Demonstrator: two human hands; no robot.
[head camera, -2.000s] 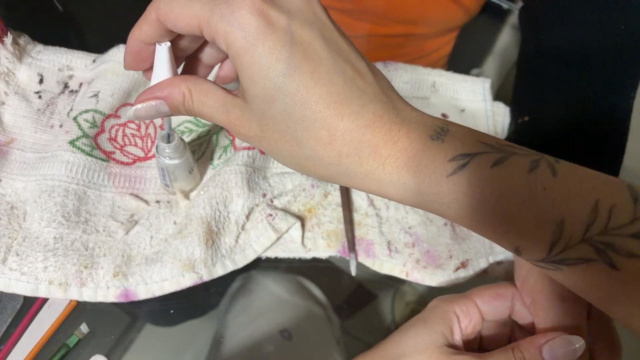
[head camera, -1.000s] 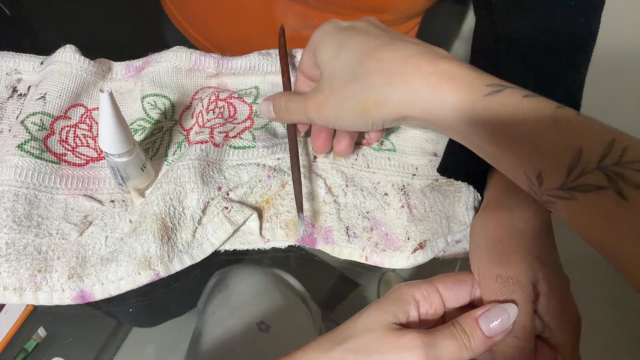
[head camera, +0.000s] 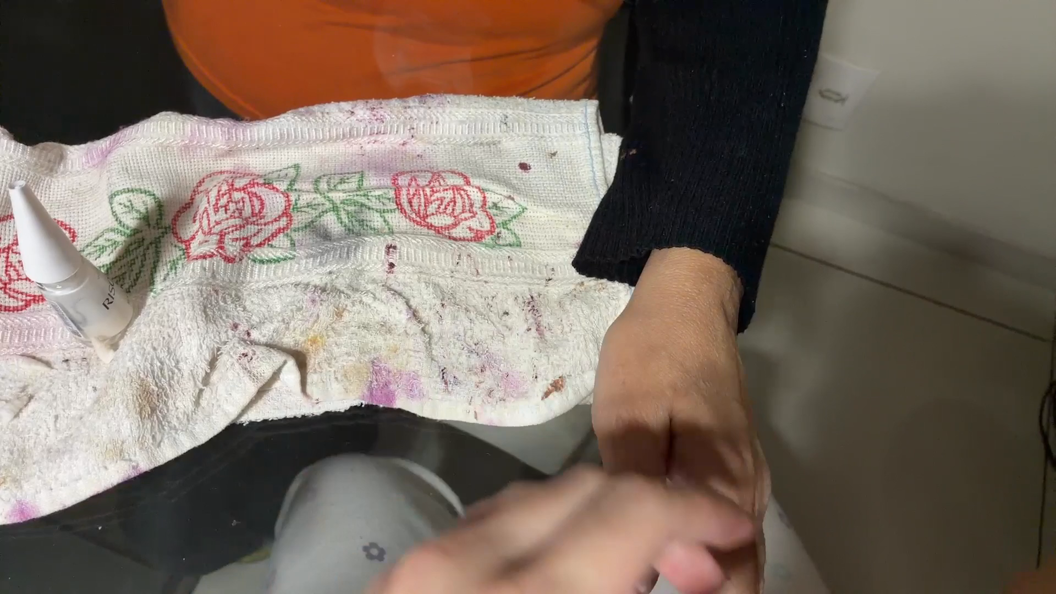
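Observation:
My left hand (head camera: 577, 532), blurred, reaches in from the bottom and overlaps another person's hand (head camera: 676, 388); its exact grip is unclear. That person's hand points down from a black ribbed sleeve (head camera: 709, 148), its fingers mostly hidden. My right hand is out of view; a faint sliver of skin-coloured blur shows in the bottom right corner. A nail polish bottle (head camera: 87, 301) with a tall white cap stands tilted at the far left, on a stained white towel (head camera: 462, 330) with embroidered red roses and green leaves.
The towel lies on a dark glass table (head camera: 330, 445), through which a light trouser knee with a small flower print shows. Behind it is the other person's orange top (head camera: 396, 58). Pale floor tiles (head camera: 891, 412) and a wall are at the right.
My right hand, which was at the brown wooden stick over the towel a second ago, has left the view, and the stick no longer shows. The view has shifted right.

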